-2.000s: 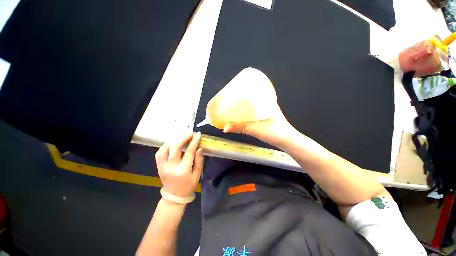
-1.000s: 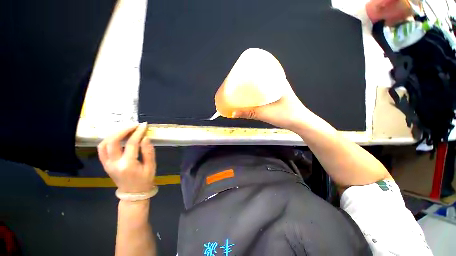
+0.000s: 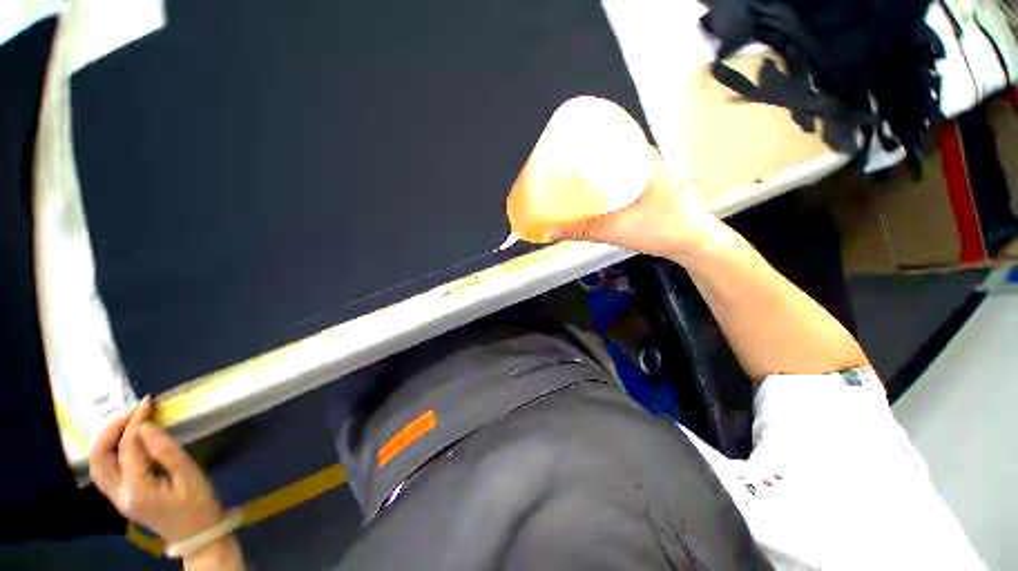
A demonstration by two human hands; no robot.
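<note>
A black cut panel lies on the white table along its near edge. My right hand is closed around a translucent glue bottle with orange contents, tilted so its thin pale nozzle touches or nearly touches the panel close to the near edge. A thin faint glue line runs from the nozzle leftward along that edge. My left hand has its fingertips at the panel's near left corner. Whether they pinch the panel or only press it cannot be told.
A heap of black strips lies at the upper right, beyond a tan sheet. Black material hangs over the table at the far left. Cardboard boxes stand below at the right. Yellow floor line lies under the table.
The view has turned and moved rightward. The bottle in my right hand has travelled from the panel's left corner rightward along the near edge, leaving a thin line. My left hand stays at the left corner.
</note>
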